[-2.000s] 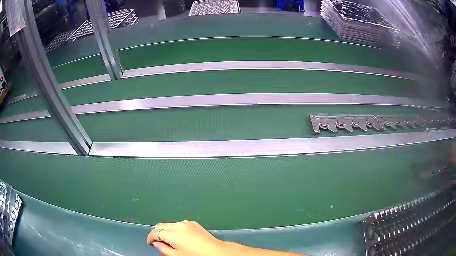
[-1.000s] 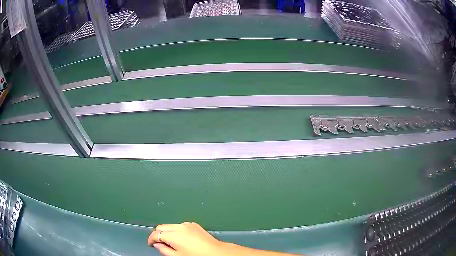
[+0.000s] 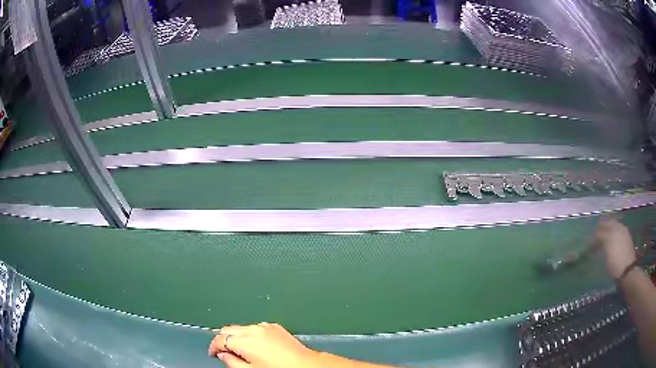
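Observation:
My right hand (image 3: 252,345) is bare, with a ring, at the bottom centre over the blue-green bench edge (image 3: 129,327). Its forearm enters from the lower right. Its fingers are together and curled down; no held thing shows and the fingertips are partly hidden. My left hand is not in view. A grey toothed strip (image 3: 503,185) lies on a green lane at the right, beyond the nearest rail. A dark parts tray (image 3: 568,330) with slanted rows of shiny points is at the lower right.
Another person's hand (image 3: 617,244), blurred, reaches over the near belt at the right; a small grey thing (image 3: 557,262) is by it. Silvery rails (image 3: 309,219) divide the lanes. Grey uprights (image 3: 79,136) stand left. A clear tray (image 3: 13,302) lies lower left; stacked trays (image 3: 511,36) are beyond.
The other person's hand and forearm have come into view at the right, with the small grey thing by the fingers. My right hand has barely moved.

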